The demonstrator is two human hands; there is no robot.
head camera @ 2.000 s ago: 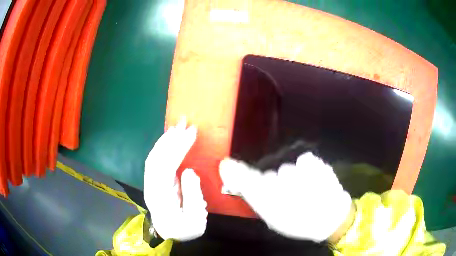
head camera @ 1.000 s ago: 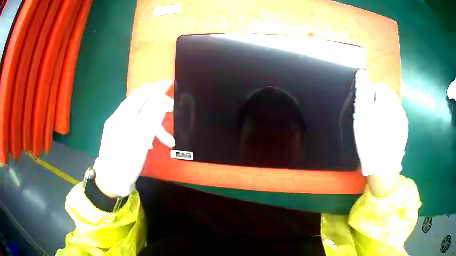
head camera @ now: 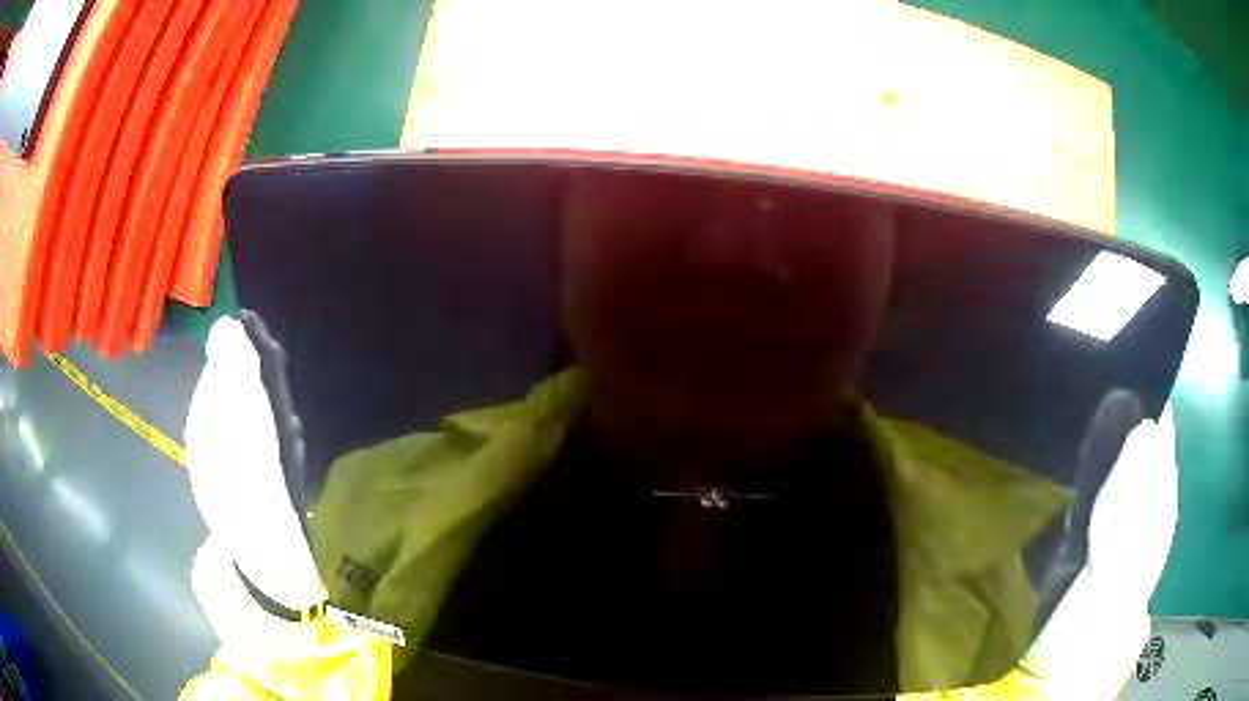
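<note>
The tablet point(head camera: 712, 411) is raised close to the camera, its glossy black screen facing me and mirroring a yellow smock. My left hand point(head camera: 247, 438), in a white glove, holds its left edge. My right hand point(head camera: 1123, 534), also gloved, holds its right edge. The fingers behind the tablet are hidden. A small barcode label point(head camera: 366, 626) shows at the tablet's lower left corner. The foam pad point(head camera: 767, 82), overexposed to near white, lies behind the tablet, which covers its lower part.
Stacked orange-red foam pads point(head camera: 151, 151) stand at the left, with a grey slab point(head camera: 44, 69) on top at the upper left corner. The green bench point(head camera: 349, 82) shows around the pad. Grey floor with a yellow line point(head camera: 117, 407) is at lower left.
The tablet has been lifted off the foam pad toward the camera and fills much more of the view. Both hands have come up with it, gripping its left and right edges.
</note>
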